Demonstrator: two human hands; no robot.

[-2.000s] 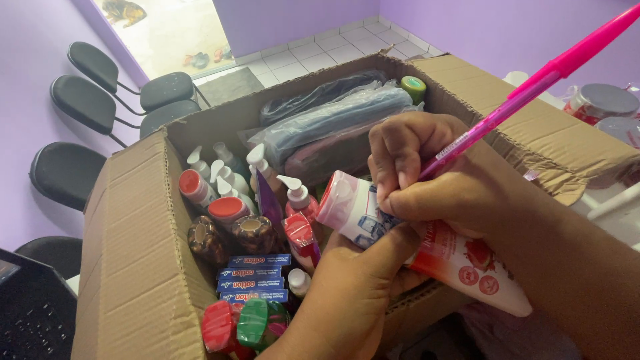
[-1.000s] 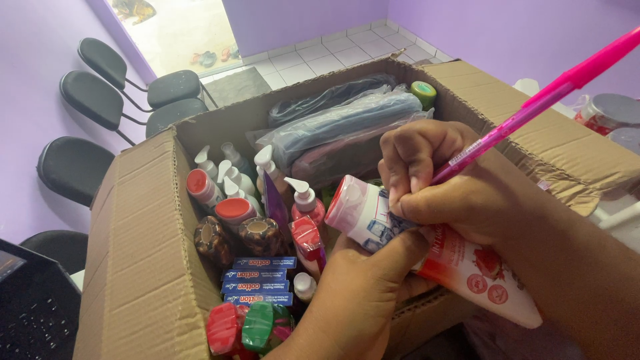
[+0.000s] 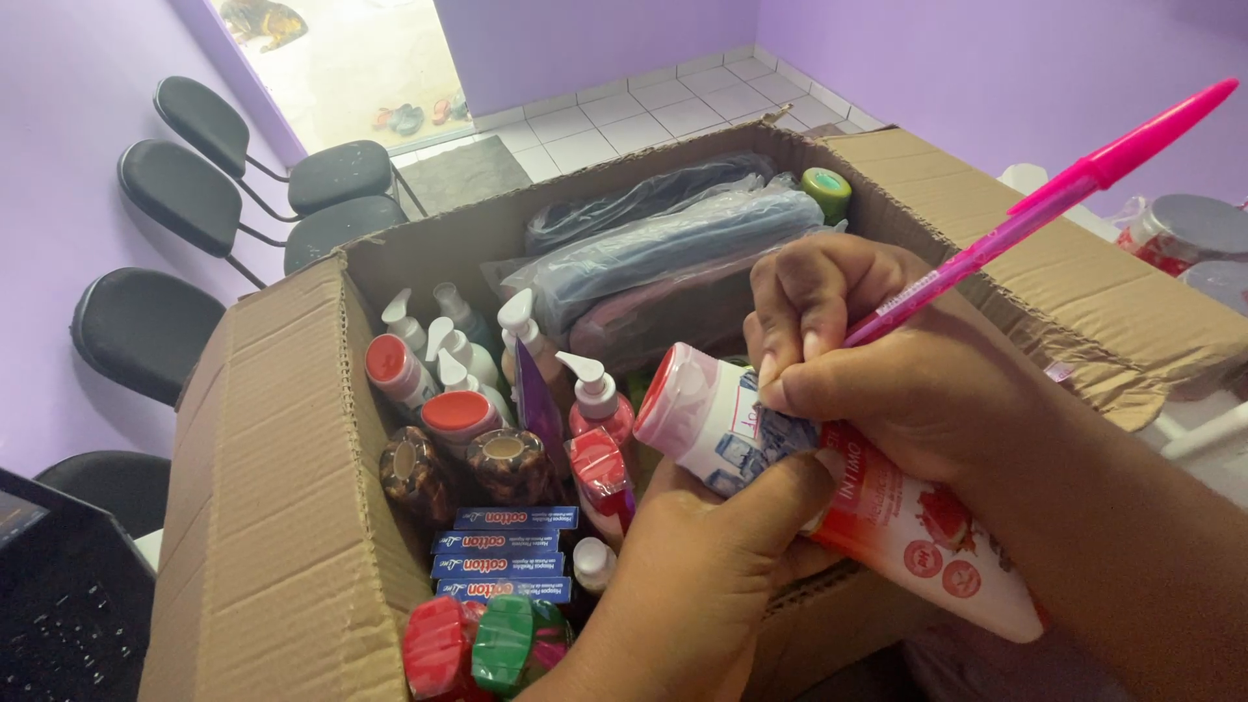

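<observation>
My left hand (image 3: 721,546) is closed around a white and red plastic squeeze tube (image 3: 877,526) with a pink and red cap, held tilted above the cardboard box. A small white sticker (image 3: 746,409) with a red border and handwriting is on the tube near its cap. My right hand (image 3: 848,331) grips a bright pink pen (image 3: 985,244); its fingers touch the tube beside the sticker and hide the pen's tip. Below and left of the tube stand white pump bottles (image 3: 590,375) and a red-capped bottle (image 3: 600,473) in the box.
The open cardboard box (image 3: 273,487) also holds blue cotton swab boxes (image 3: 502,565), plastic-wrapped bundles (image 3: 673,244), a green-lidded container (image 3: 826,195) and red and green caps (image 3: 504,643). Black chairs (image 3: 156,317) stand at left, above a dark laptop (image 3: 68,595). Lidded jars (image 3: 1185,229) stand at right.
Both hands stay on the tube and the pen. More of the bordered sticker shows now beside my right fingers. The box and its contents have not plainly changed.
</observation>
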